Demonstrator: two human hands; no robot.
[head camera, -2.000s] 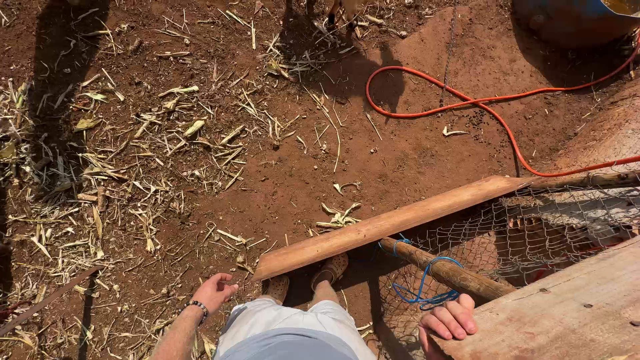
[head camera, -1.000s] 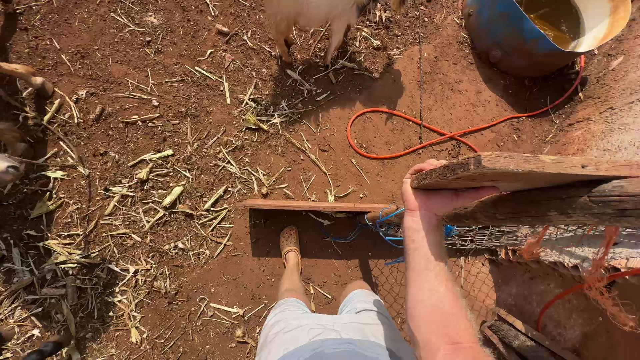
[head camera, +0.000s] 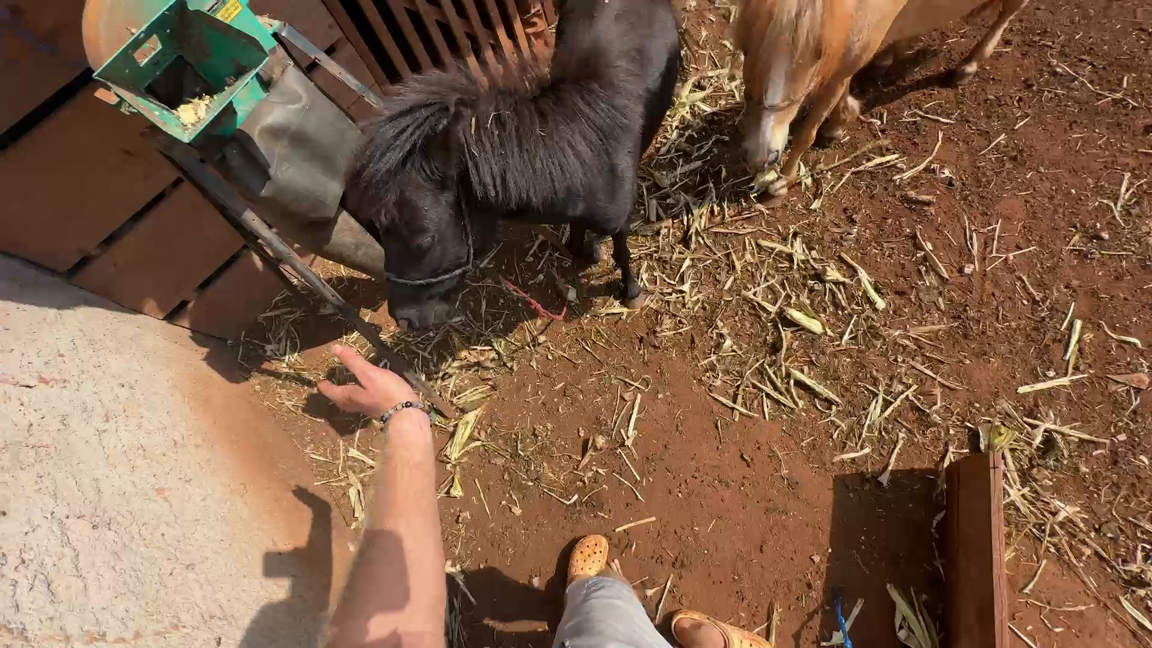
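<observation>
My left hand (head camera: 367, 385), with a beaded bracelet at the wrist, reaches forward with fingers apart and nothing in it. Just beyond it a small black horse (head camera: 540, 153) wearing a rope halter lowers its muzzle to straw on the ground. A metal bar (head camera: 297, 265) of a green feed-grinding machine (head camera: 184, 67) slants down close behind my hand; whether they touch I cannot tell. A tan horse (head camera: 801, 63) with a pale mane also has its head down, at the top. My right hand is out of view.
A rough concrete surface (head camera: 135, 450) lies at the left, beside wooden boards (head camera: 108, 198). A wooden plank (head camera: 976, 549) stands on edge at the lower right. Dry corn husks (head camera: 805, 319) litter the red soil. My feet wear orange clogs (head camera: 589, 556).
The view has swung left, bringing the two horses and the green machine into sight. A second ago one hand gripped the end of a wooden board; that board is out of view now.
</observation>
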